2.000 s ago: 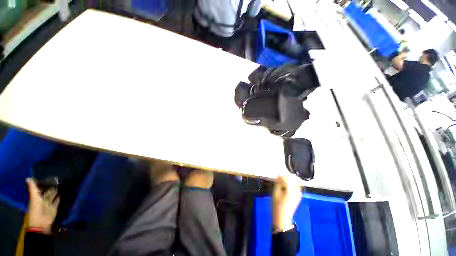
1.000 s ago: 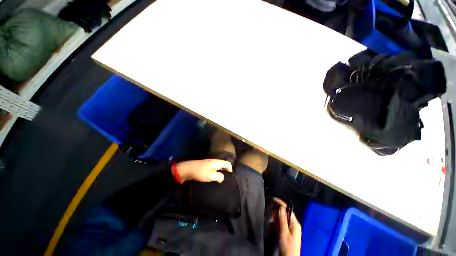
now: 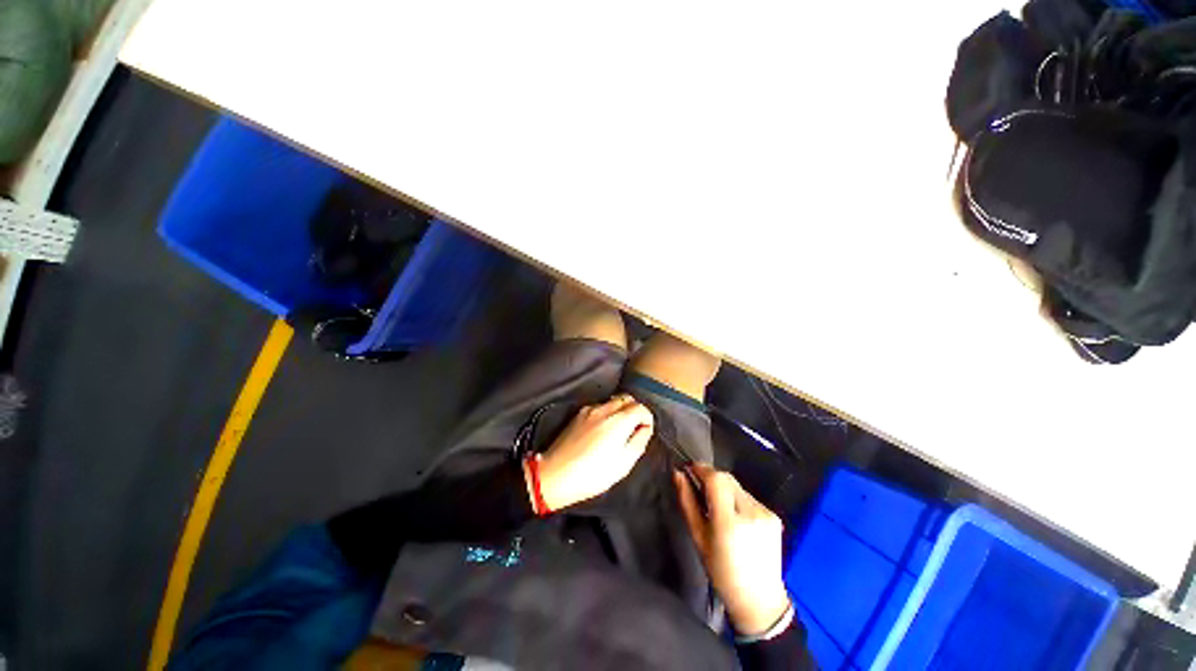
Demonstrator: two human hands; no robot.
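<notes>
A black pouch point(image 3: 632, 482) lies in my lap over the dark grey apron point(image 3: 485, 596), and its edges are hard to tell from the cloth. My left hand point(image 3: 593, 455), with a red band at the wrist, holds the pouch from the left and above. My right hand point(image 3: 737, 540) is just right of the pouch, fingers pinched around a thin dark tool at the pouch's right side. The tool is mostly hidden by the fingers; its type cannot be told.
The white table point(image 3: 630, 157) spans the top, with a pile of black pouches point(image 3: 1082, 184) at its right. A blue bin point(image 3: 249, 216) holding black pieces is under the table at left. Another blue bin point(image 3: 1003, 590) is beside my right leg. A yellow line point(image 3: 217, 492) marks the floor.
The view has tilted down to the lap. My left hand has come from the left bin to the lap with the pouch. My right hand has moved in beside the pouch.
</notes>
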